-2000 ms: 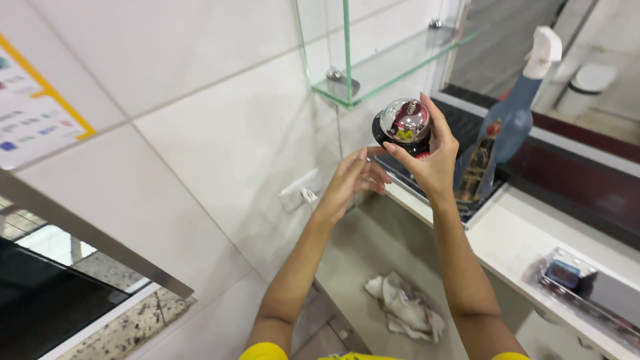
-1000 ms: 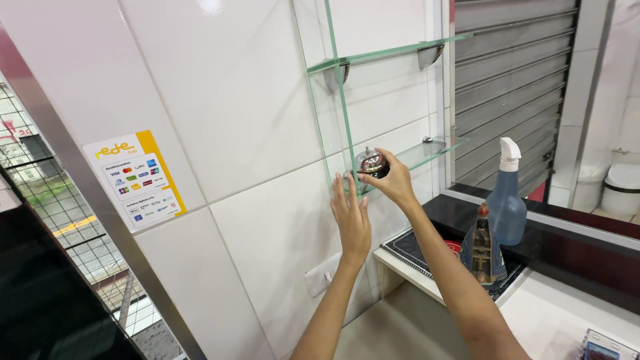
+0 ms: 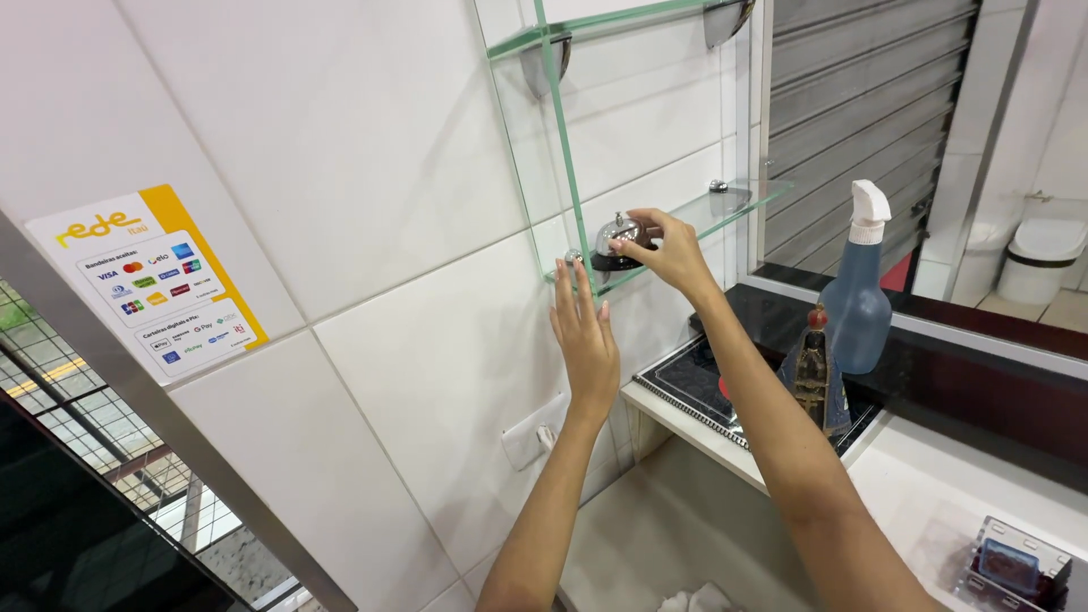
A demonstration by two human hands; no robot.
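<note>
A chrome call bell (image 3: 619, 238) with a dark base is at the near corner of the lower glass shelf (image 3: 699, 223). My right hand (image 3: 667, 251) grips the bell by its dome and rim, thumb in front and fingers behind. Just left of it, my left hand (image 3: 586, 340) is raised with fingers spread and holds nothing; its fingertips are at the edge of the glass near a chrome shelf bracket (image 3: 573, 255). Whether the bell's base rests fully on the glass cannot be told.
An upper glass shelf (image 3: 629, 21) hangs above. On the counter, a blue spray bottle (image 3: 857, 297) and a small statuette (image 3: 813, 374) stand by a spiral-bound black notebook (image 3: 688, 382). A wall socket with a plug (image 3: 535, 433), a clear box (image 3: 1011, 565) and a white cloth (image 3: 701, 599) are lower down.
Two seconds ago the bell was held up in front of the shelf, above the counter; now it is at the lower shelf's corner. The left hand has opened flat beside it. The view has shifted.
</note>
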